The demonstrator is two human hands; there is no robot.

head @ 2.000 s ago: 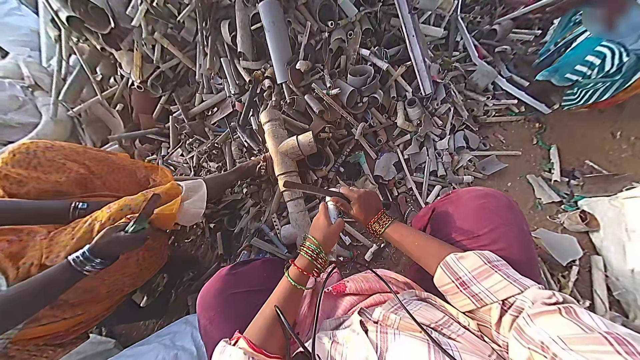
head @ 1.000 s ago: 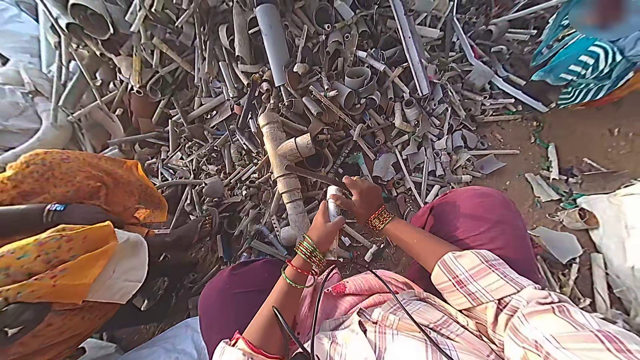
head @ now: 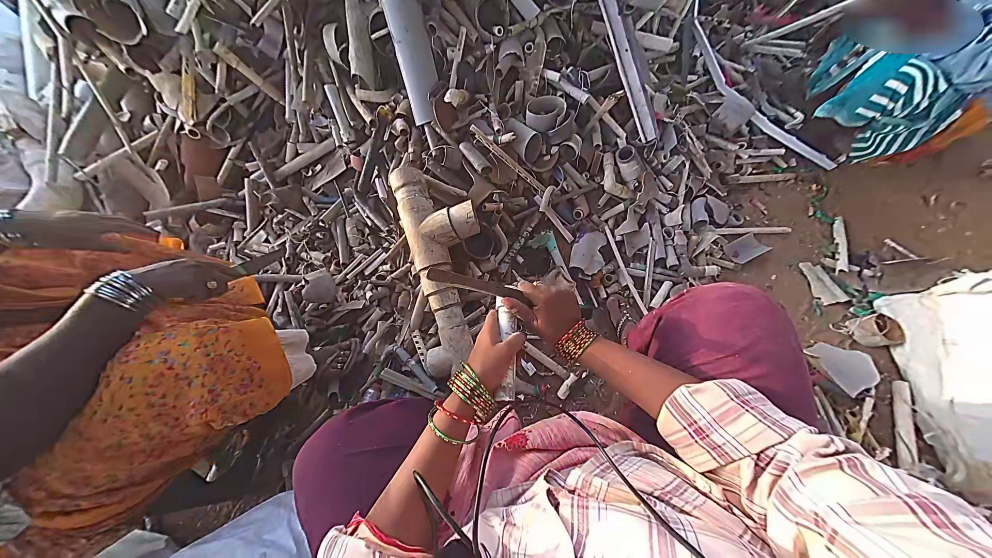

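My left hand grips a short white plastic pipe, held roughly upright between my knees. Beside its upper end, my right hand is closed on a dark, flat, curved metal blade that reaches left from my fingers across the pipe's top. Whether the blade touches the pipe cannot be told. Just beyond my hands a large, dirty cream pipe with a tee branch lies on the heap of plastic pipe scraps.
On the left sits a person in orange cloth, whose hand holds a dark tool. Another person's teal striped cloth shows at the upper right. A white sack lies right of my knee. Black cables cross my lap.
The white pipe stands more upright in my left hand than two seconds ago. The left person's arms have moved, and the hand with the dark tool shows again. The large tee pipe has stayed put.
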